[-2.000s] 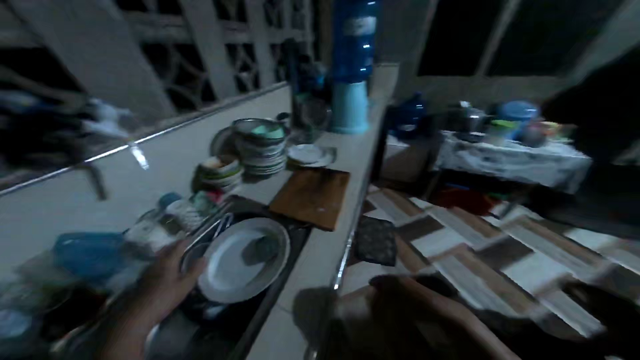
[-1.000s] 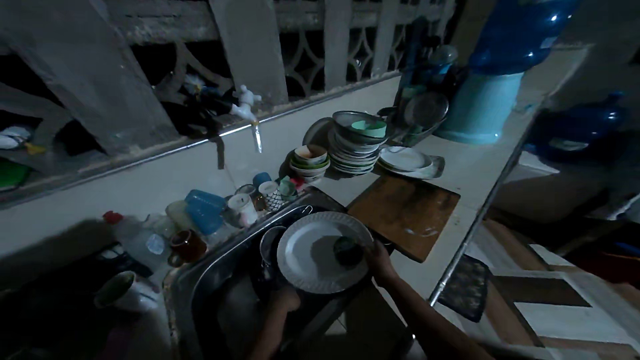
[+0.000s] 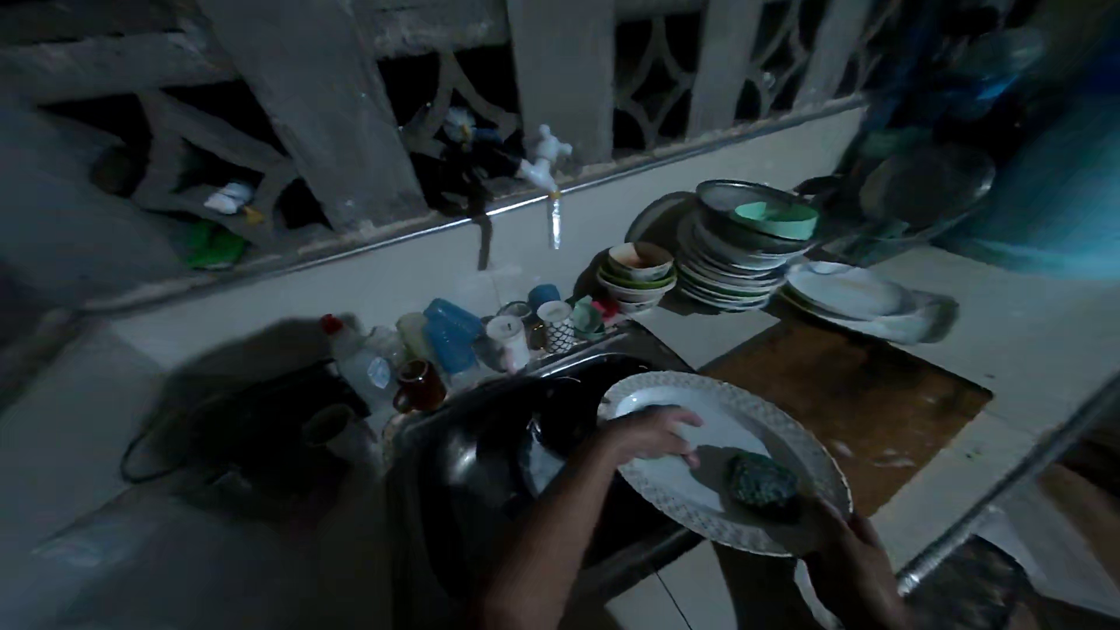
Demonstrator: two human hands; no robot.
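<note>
A white oval plate with a patterned rim [image 3: 735, 411] is tilted over the right edge of the metal sink [image 3: 455, 455]. My left hand [image 3: 656, 435] lies over the plate's left part, fingers spread across its face; whether it grips the rim is unclear. My right hand [image 3: 844, 547] holds the plate's lower right rim, its fingers partly in shadow. A dark green scouring pad [image 3: 763, 481] rests on the plate beside my right hand. Another dish [image 3: 544, 464] sits inside the sink, partly hidden by my left arm.
A wooden board [image 3: 875, 402] lies right of the sink. Behind stand stacked plates [image 3: 731, 267], stacked bowls [image 3: 637, 276] and more plates [image 3: 844, 290]. Cups [image 3: 507, 341], a brown mug [image 3: 420, 385] and a bottle [image 3: 359, 359] line the sink's back edge. A faucet [image 3: 544, 166] juts from the wall.
The view has swung left toward the sink and wall. My left hand has moved from below the plate onto its face. The plate is now tilted more to the right.
</note>
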